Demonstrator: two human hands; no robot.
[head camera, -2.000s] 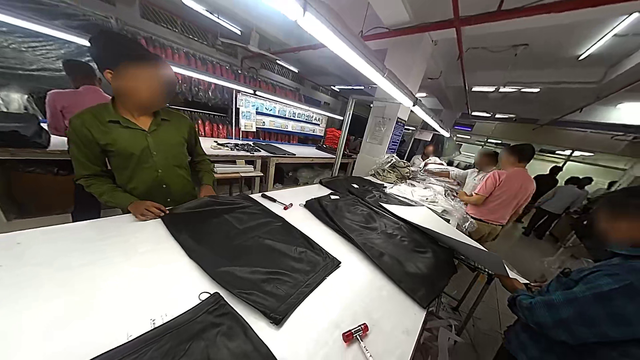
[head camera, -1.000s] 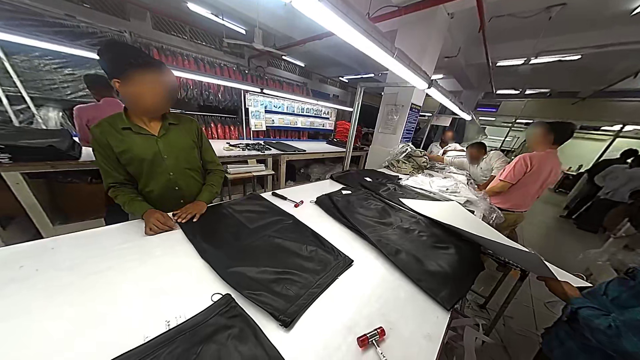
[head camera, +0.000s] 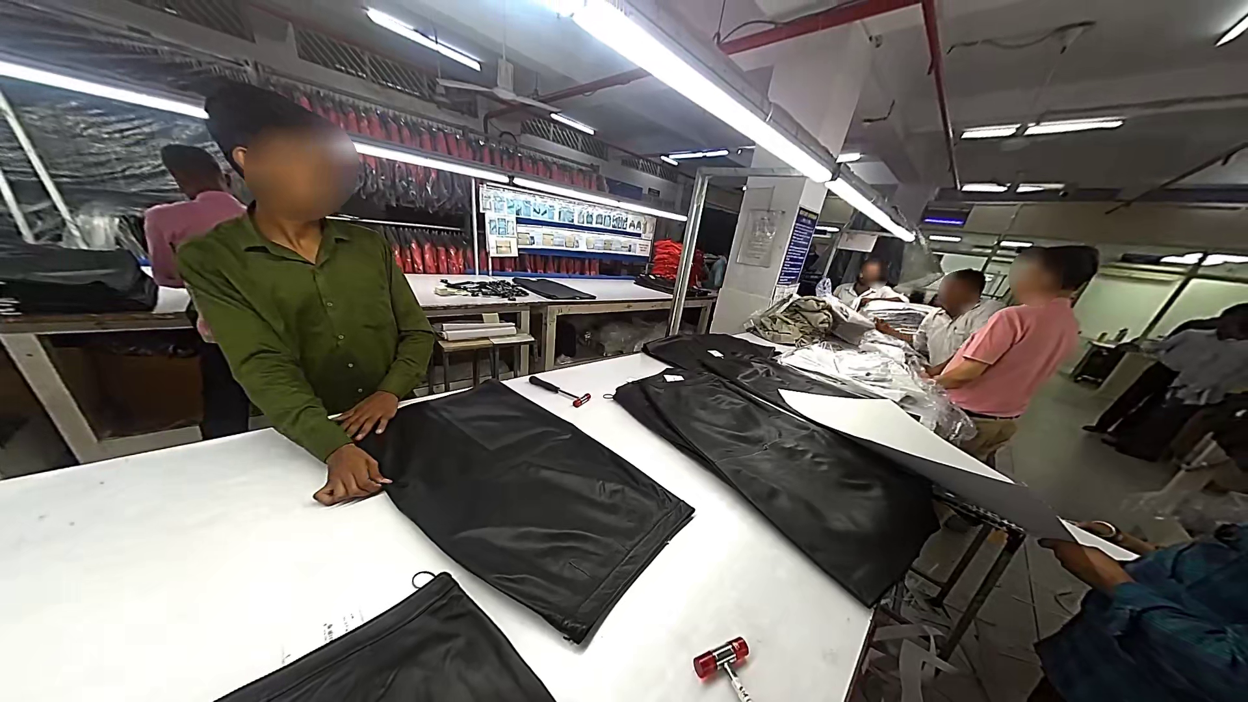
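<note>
Neither my left hand nor my right hand shows in the head view. A black garment (head camera: 400, 653), cut off by the bottom edge, lies nearest to me on the white table (head camera: 175, 585). Beyond it a second flat black garment (head camera: 517, 487) lies across the table, with a co-worker's two hands at its far left corner. At the lower right is a mallet with red ends (head camera: 721, 659), its handle running out of view. A smaller red-tipped hammer (head camera: 560, 391) with a dark handle rests near the far edge. More black garments (head camera: 770, 458) lie along the right side.
A co-worker in a green shirt (head camera: 312, 322) stands across the table. On the right, a person's arm (head camera: 1092, 565) reaches to a large white and dark sheet (head camera: 897, 429). Clear plastic bags (head camera: 868, 370) are heaped beyond the garments. A metal post (head camera: 688, 253) rises behind the table.
The co-worker in green has brought both hands together at the garment's corner and leans lower over it. The view has turned somewhat.
</note>
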